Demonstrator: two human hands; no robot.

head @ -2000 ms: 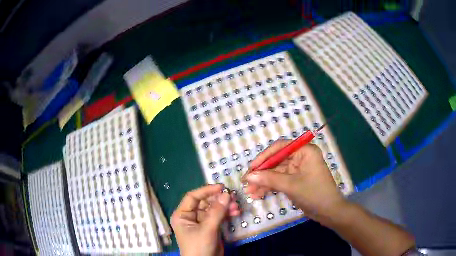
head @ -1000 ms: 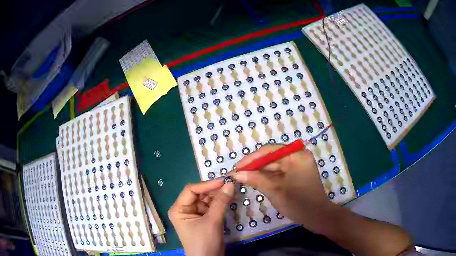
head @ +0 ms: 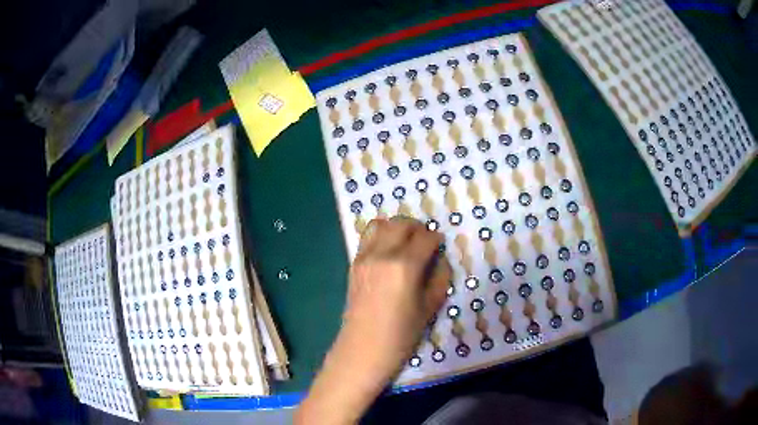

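Observation:
The main tray (head: 465,195) lies in front of me, with small dark round parts in rows at the ends of tan dumbbell-shaped slots. My left hand (head: 399,270) is over its lower left area, fingers bent together and pointing down at the slots. The hand hides its own fingertips, so I cannot tell if they hold a part. A dark, blurred brownish shape at the bottom right edge may be my right hand; nothing can be made out in it. The red pen-shaped tool does not show.
A partly filled tray stack (head: 179,266) and another tray (head: 95,324) lie left. An angled tray (head: 665,108) lies right. Two tiny loose parts lie on the green mat. Beyond are a yellow slip (head: 270,104), a red card (head: 173,124) and plastic bags (head: 91,83).
My left hand has moved up and right onto the main tray. My right hand and the red tool have left the main tray. The trays sit higher in the picture.

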